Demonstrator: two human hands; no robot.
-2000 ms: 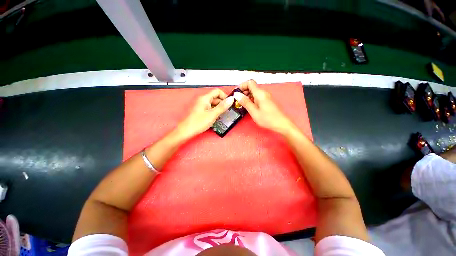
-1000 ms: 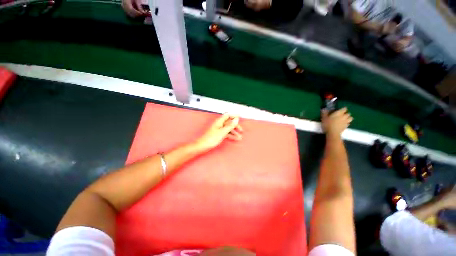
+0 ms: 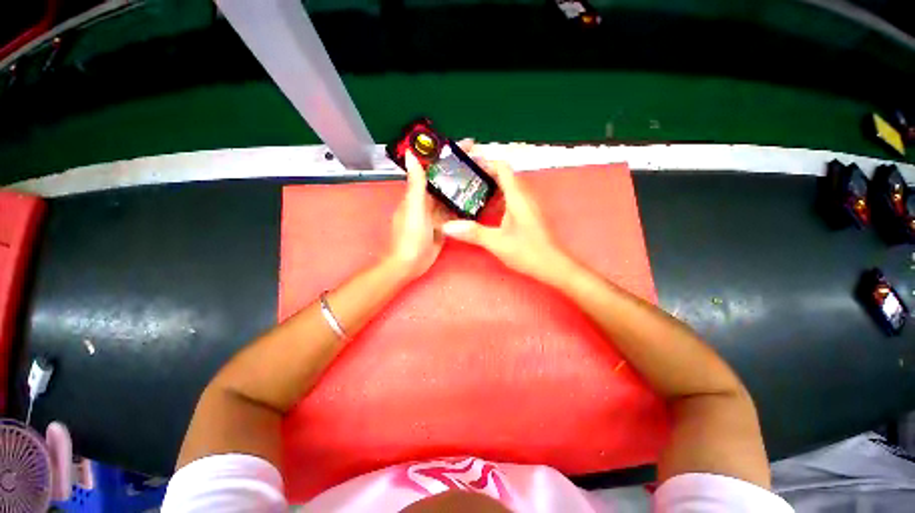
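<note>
A black phone unit (image 3: 460,184) is held over the far edge of the red work mat (image 3: 472,361), its inside facing up. It shows a green and silver circuit board and a red end with a round yellow part (image 3: 425,143) at the upper left. My left hand (image 3: 415,222) holds the unit from the left and below. My right hand (image 3: 512,222) is at its right side, fingers behind the lower right edge and thumb below it. Parts of the fingers are hidden behind the unit.
A pale metal post (image 3: 306,85) stands at the white edge (image 3: 592,157) of the green conveyor (image 3: 642,110). Black units (image 3: 849,194) stand on the bench at right, and one lies nearer (image 3: 885,301). A white plug (image 3: 39,376) and pink fan (image 3: 22,466) are at lower left.
My right hand has come back from the conveyor at right to the mat, and both hands now hold a unit. One second ago my left hand was empty over the mat. The view has turned back left.
</note>
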